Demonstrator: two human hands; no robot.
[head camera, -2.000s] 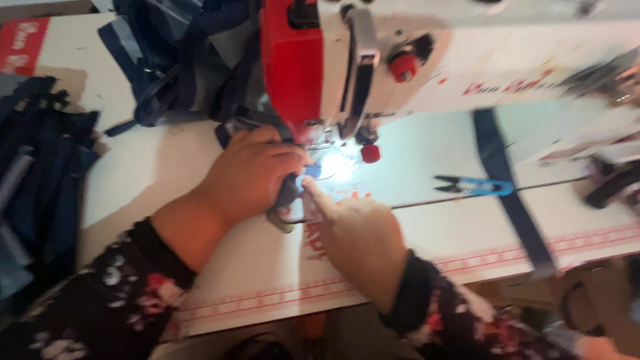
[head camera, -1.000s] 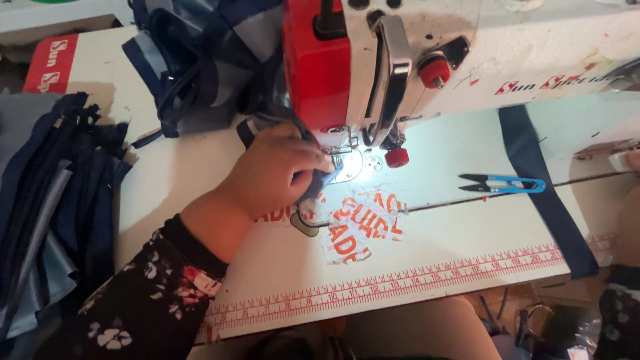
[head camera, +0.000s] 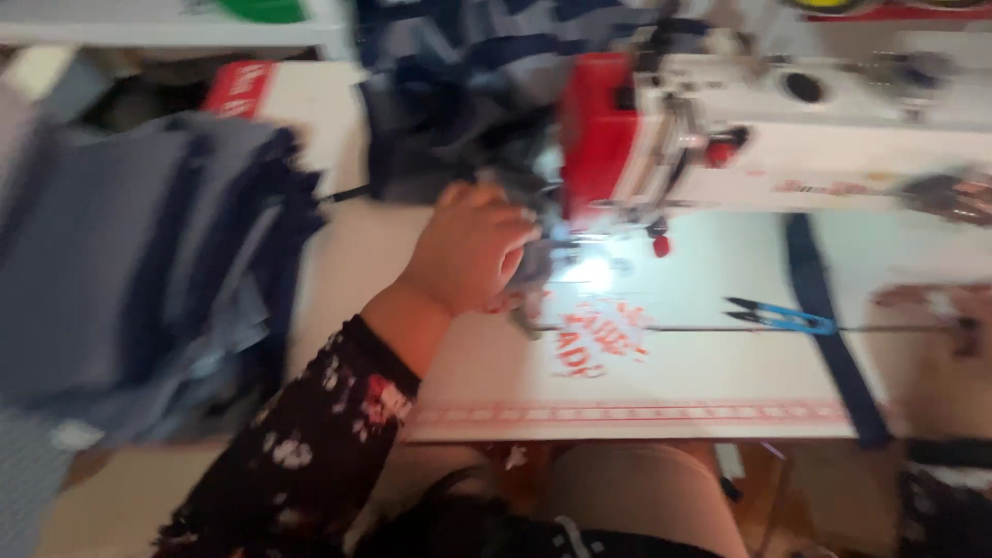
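Observation:
My left hand lies left of the sewing machine's needle area, its fingers curled on a piece of navy-grey fabric. The fabric's right end lies by the lit presser foot area; blur hides the exact grip. Behind my hand, a bunched heap of navy and grey fabric rests against the red end cover of the white industrial sewing machine. My right hand is out of view; only a dark floral sleeve shows at the lower right.
Stacked navy and grey fabric pieces lie at the left. Blue thread snips lie across a navy strip on the right. A red measuring scale runs along the table's front edge. A shelf edge crosses the upper left.
My right hand was beside my left at the needle area two seconds ago and has left the view. My left hand remains by the needle area. The view has shifted, showing more of the left stack.

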